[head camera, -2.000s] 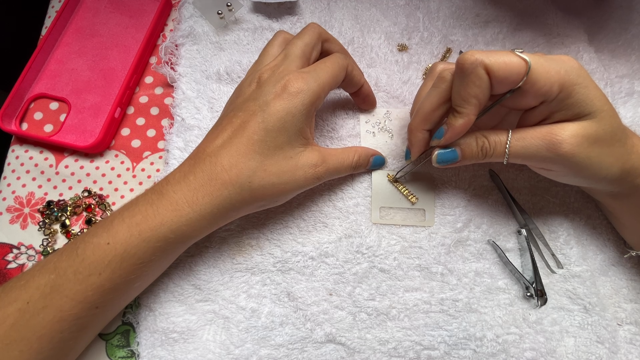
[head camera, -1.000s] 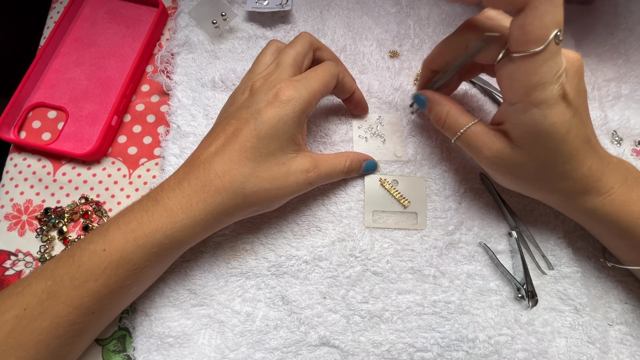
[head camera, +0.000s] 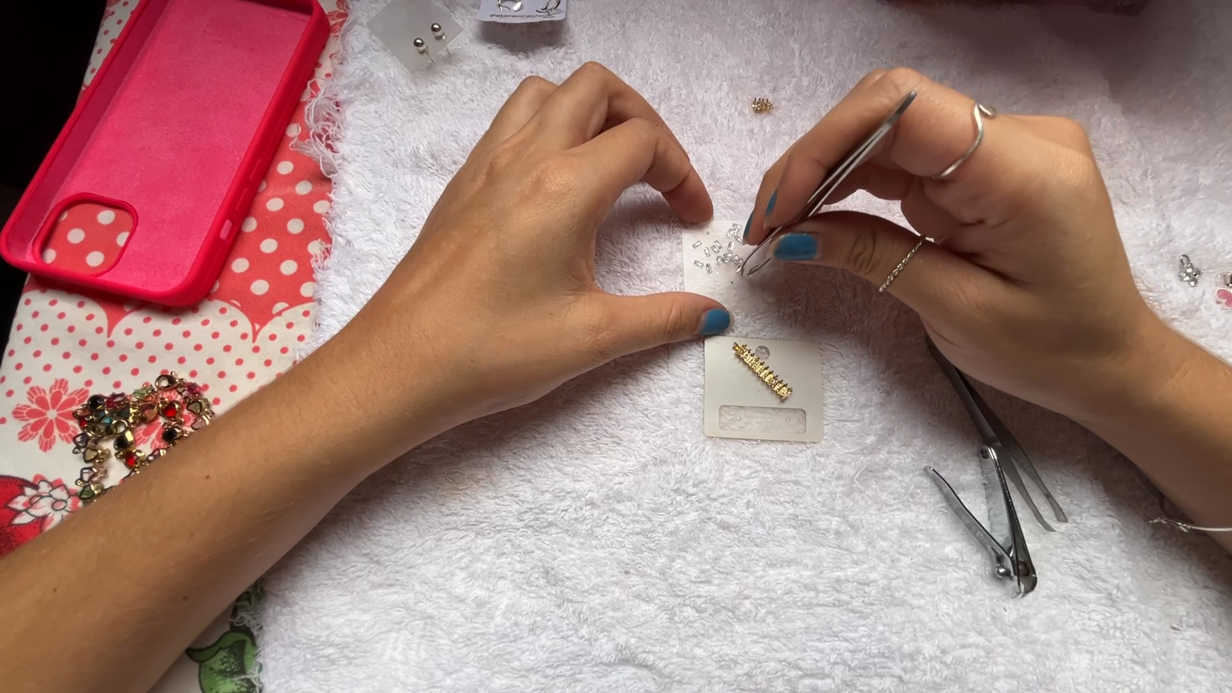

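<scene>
Metal tweezers [head camera: 835, 183] are pinched between the thumb and fingers of my right hand [head camera: 972, 212], their tips at a small loose group of clear stones [head camera: 717, 252]. Those stones lie on a whitish card [head camera: 707, 289]. My left hand [head camera: 568, 231] rests with its thumb and index finger apart, the fingertips at the left edge of this card; nothing shows in its grasp. Just below the thumb, a second card [head camera: 715, 390] with a rectangular cutout carries a slanted gold-coloured jewelry strip [head camera: 762, 372]. Whether the tweezers hold a stone cannot be told.
Nail clippers [head camera: 1011, 539] and another pair of tweezers [head camera: 996, 433] lie at lower right. A gold piece [head camera: 761, 105] sits above the cards on the white towel [head camera: 577, 577]. Left are a pink phone case [head camera: 183, 125] and charm jewelry [head camera: 144, 423]; carded stud earrings [head camera: 416, 34] are at top.
My right hand with the tweezers was at the gold strip two seconds ago, then up and right of the stones, and is now down at the stones. The left hand stays near the cards.
</scene>
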